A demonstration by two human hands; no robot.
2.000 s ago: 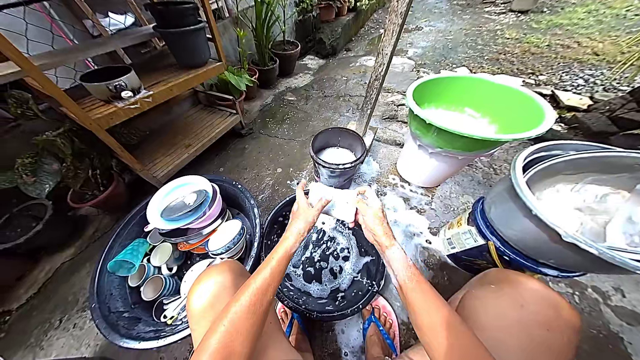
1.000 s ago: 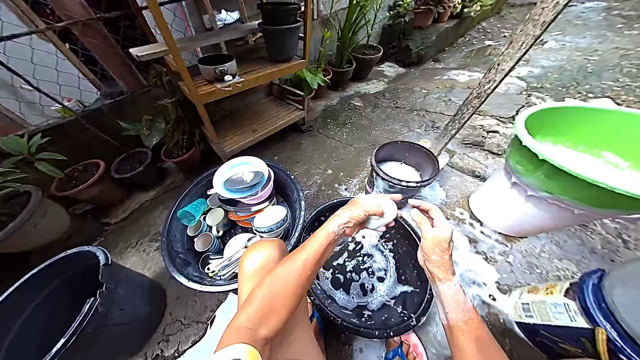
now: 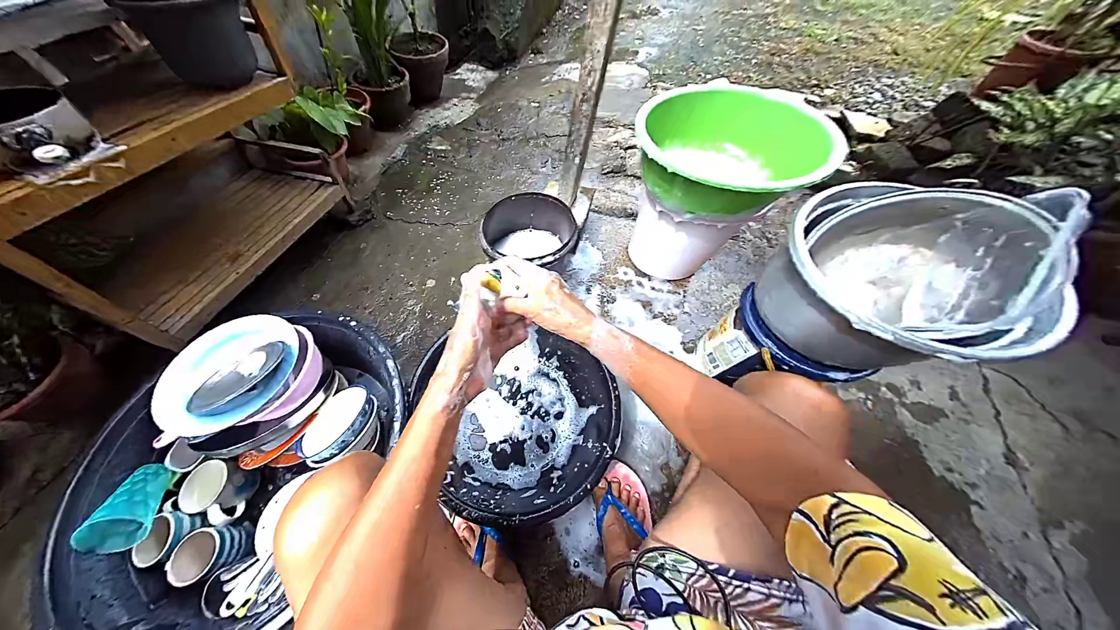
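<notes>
Both hands are wet and soapy, pressed together above the far side of a black plastic basin [image 3: 604, 437]. My left hand [image 3: 483, 337] and my right hand [image 3: 541, 299] close around a small sponge [image 3: 493, 282], whose yellow and green part shows between the fingers; the rest of it is hidden. White suds [image 3: 512, 416] hang below the hands and float on the dark water. Just beyond the hands stands a dark bucket [image 3: 531, 206] with foamy contents. At the left, a large black tub [image 3: 381, 346] holds stacked plates [image 3: 227, 376], bowls, mugs [image 3: 203, 486], a teal cup [image 3: 122, 509] and spoons.
A green basin [image 3: 744, 188] rests on a white bucket [image 3: 678, 241] at the far right. Nearer is a grey basin [image 3: 787, 289] of cloudy water on a blue-rimmed container. A wooden pole [image 3: 588, 105] rises behind the dark bucket. Wooden shelves [image 3: 236, 227] and potted plants stand at the left.
My hands were slightly apart a second ago, with a whitish thing in the left; now they are pressed together and yellow shows between them. The view has swung right since then.
</notes>
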